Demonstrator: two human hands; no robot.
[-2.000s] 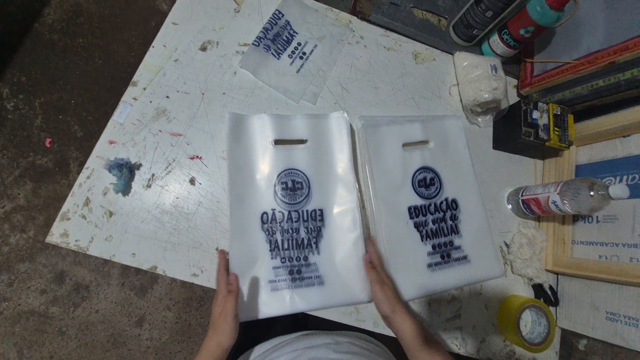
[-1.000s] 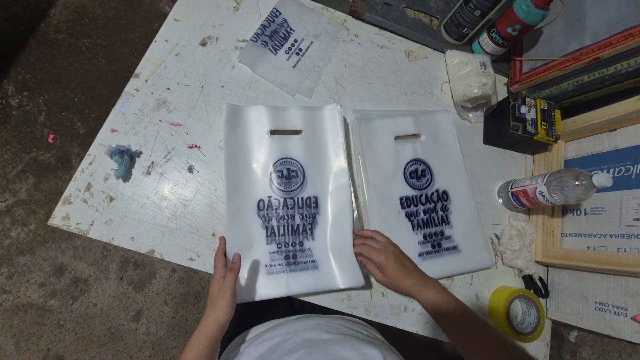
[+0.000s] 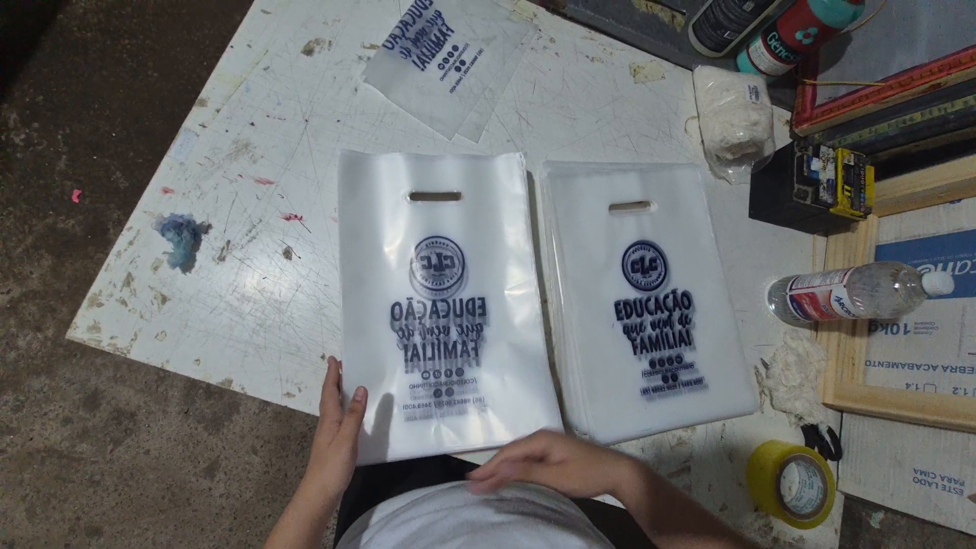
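Note:
Two stacks of clear plastic bags with die-cut handles and dark printing lie side by side on a white, paint-marked table (image 3: pixel 252 335). The print on the left stack (image 3: pixel 488 252) shows mirrored; on the right stack (image 3: pixel 679 213) it reads the normal way. My left hand (image 3: pixel 341 412) rests along the lower left edge of the left stack, thumb over its face. Slightly blurred, my right hand (image 3: pixel 545 461) is just below that stack's lower right corner, in front of my shirt; whether it touches the bags I cannot tell. Loose printed plastic pieces (image 3: pixel 457 76) lie farther back.
Along the right side are a yellow tape roll (image 3: pixel 791 484), a clear plastic bottle (image 3: pixel 854 293), a black and yellow battery (image 3: pixel 812 187), a bagged white wad (image 3: pixel 733 122), wooden frames (image 3: pixel 842 328) and upright bottles (image 3: pixel 797 34). A blue-stained wad (image 3: pixel 180 238) lies on the left.
My right hand has left the right edge of the left stack and moved down to its bottom edge, toward my body. My left hand stays at the lower left edge.

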